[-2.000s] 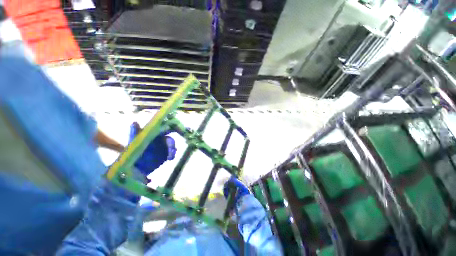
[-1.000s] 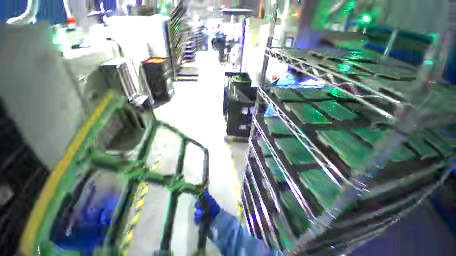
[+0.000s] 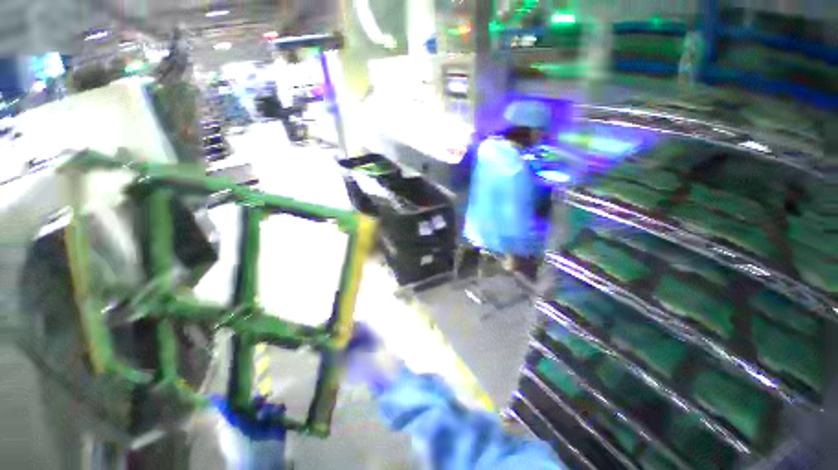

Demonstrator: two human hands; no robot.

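A green open-frame fixture (image 3: 246,275) with several windows and yellow strips on its two side edges is held up at the left and centre of the view. My right hand (image 3: 369,356), blurred, is at its right edge near the lower right corner, in a light blue sleeve. My left hand (image 3: 257,420), in a dark blue glove, is at its lower edge. The fingers of both hands are partly hidden or blurred. The image is smeared by motion.
A wire tray rack (image 3: 662,303) with many levels of dark and green panels fills the right side. A person in a light blue smock (image 3: 501,197) is beyond it. Black bins (image 3: 413,229) stand by the aisle. Yellow floor marking (image 3: 450,358) runs beside them.
The view has swung to the right, bringing the person into sight. The fixture has turned; a yellow edge now shows at its right. My left hand has moved to its lower edge.
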